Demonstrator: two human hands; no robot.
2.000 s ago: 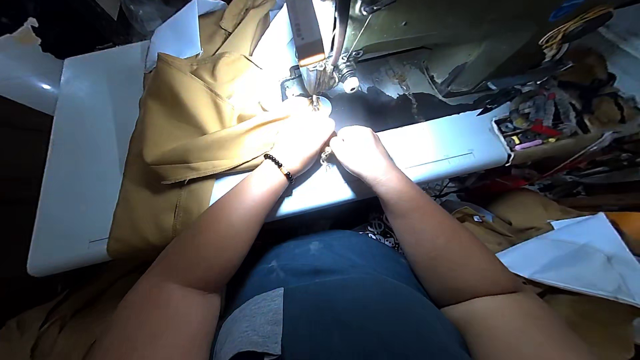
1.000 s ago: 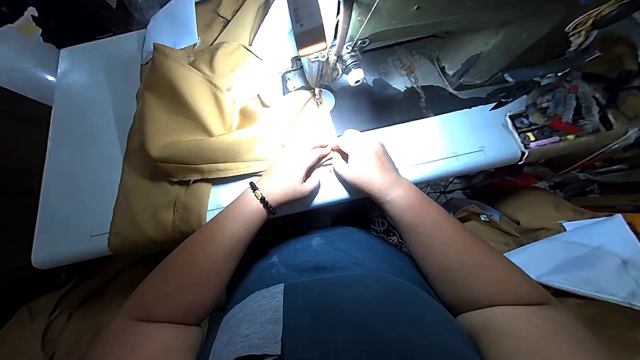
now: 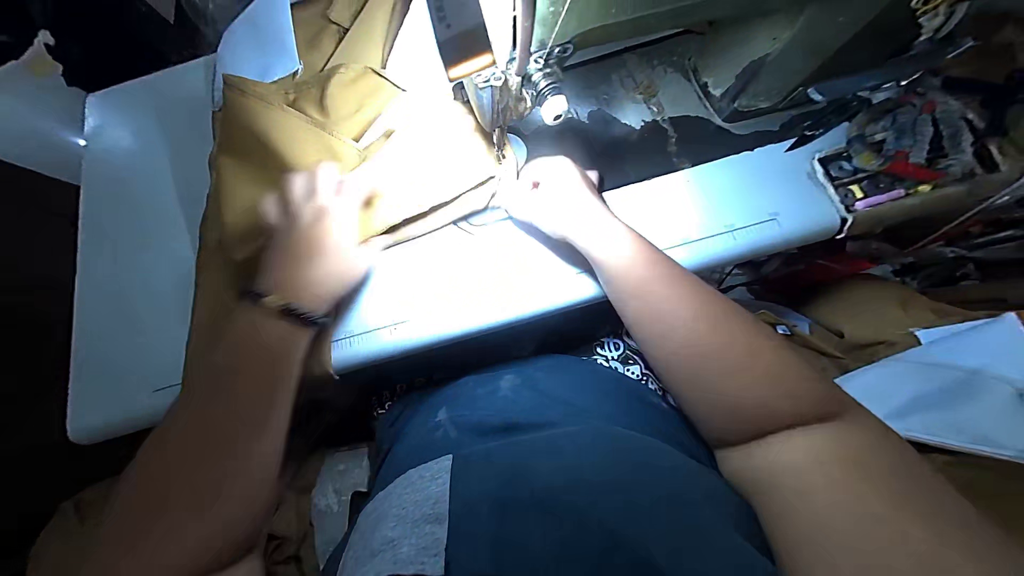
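Tan fabric [image 3: 272, 152] lies over the left of the sewing machine's white table, and its narrow end reaches the needle and presser foot [image 3: 499, 144]. My left hand [image 3: 312, 232], blurred and wearing a beaded bracelet [image 3: 290, 310], is over the fabric with its fingers spread; whether it grips any cloth is unclear. Just right of and below the presser foot, my right hand [image 3: 552, 192] has its fingers curled at the edge of the fabric. Glare hides what its fingertips hold. A thin dark thread [image 3: 472, 228] lies between the hands.
The green sewing machine body [image 3: 640, 16] stands behind the hands, with a bright lamp above the needle. A tray [image 3: 836, 192] of bobbins and small tools sits at the table's right end. The white table [image 3: 496, 280] has ruler marks along its front edge. White sheets [image 3: 952, 384] lie at right.
My left hand has moved left, away from my right hand, and is now over the tan fabric. My right hand has moved up toward the presser foot.
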